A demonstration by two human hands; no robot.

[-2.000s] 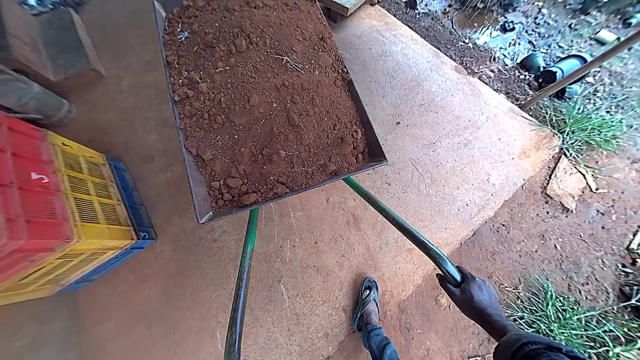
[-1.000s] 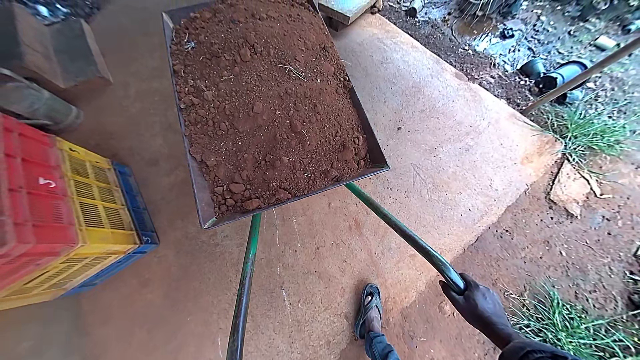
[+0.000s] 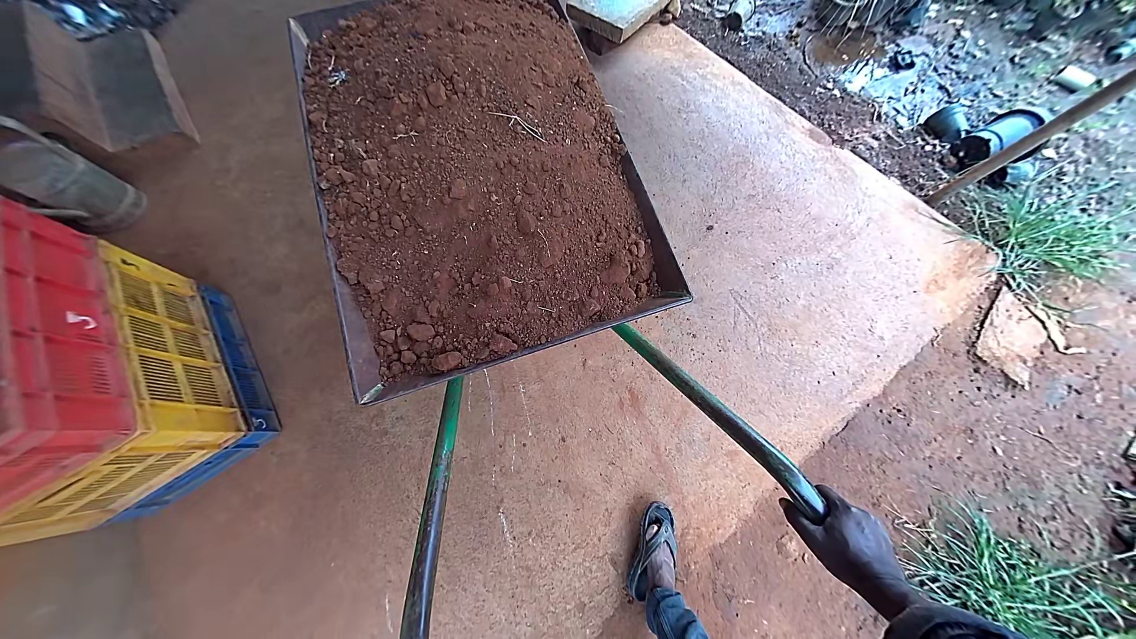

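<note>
A metal wheelbarrow tray, heaped with reddish-brown soil, fills the upper middle of the head view. Two green-painted tubular handles run back from it toward me. At the lower right, my right hand is closed around the end of the right handle. The left handle leaves the picture at the bottom edge, and my left hand is outside the view. Between the handles, nearer the right one, one of my feet in a flip-flop is on the concrete.
Stacked red, yellow and blue plastic crates stand at the left, with a metal watering can behind them. A wooden pole, black plastic pots and grass tufts lie beyond the slab's right edge. A flat block is at the top.
</note>
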